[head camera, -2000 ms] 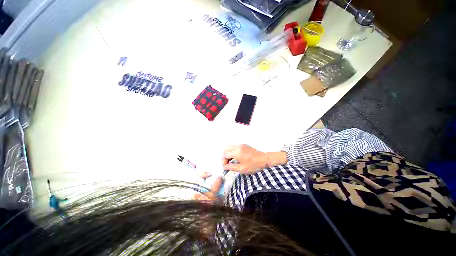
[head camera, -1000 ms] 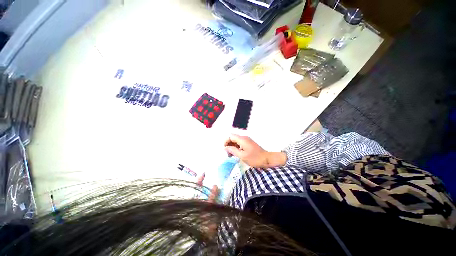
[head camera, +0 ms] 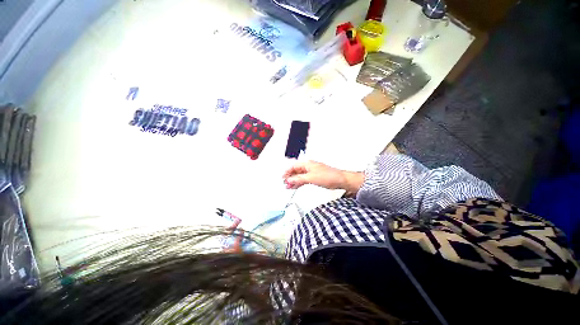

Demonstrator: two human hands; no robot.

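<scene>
My right hand [head camera: 315,175] is at the table's front edge, below the phone [head camera: 297,139], fingers bent; whether it pinches something thin, I cannot tell. My left hand [head camera: 234,233] is mostly hidden by hair, with only some fingers showing. A pale blue, thin piece [head camera: 270,218] lies between the hands, next to the left fingers; whether they grip it, I cannot tell. A slim pen-like thing with a dark tip [head camera: 224,214] lies just beyond the left fingers. A red-and-black checked square [head camera: 251,136] lies left of the phone.
Clear polybags with dark lettering [head camera: 164,122] lie on the cream table [head camera: 114,184]. A red block [head camera: 352,47], yellow round thing [head camera: 371,35] and olive-brown packets [head camera: 395,76] are at the upper right. Dark bagged garments [head camera: 311,11] are at the back, brownish bundles [head camera: 16,143] at the left.
The view has shifted, so table things sit further left. My right hand has moved away from my left hand and its fingers have spread somewhat. The pale blue piece looks thinner and flatter.
</scene>
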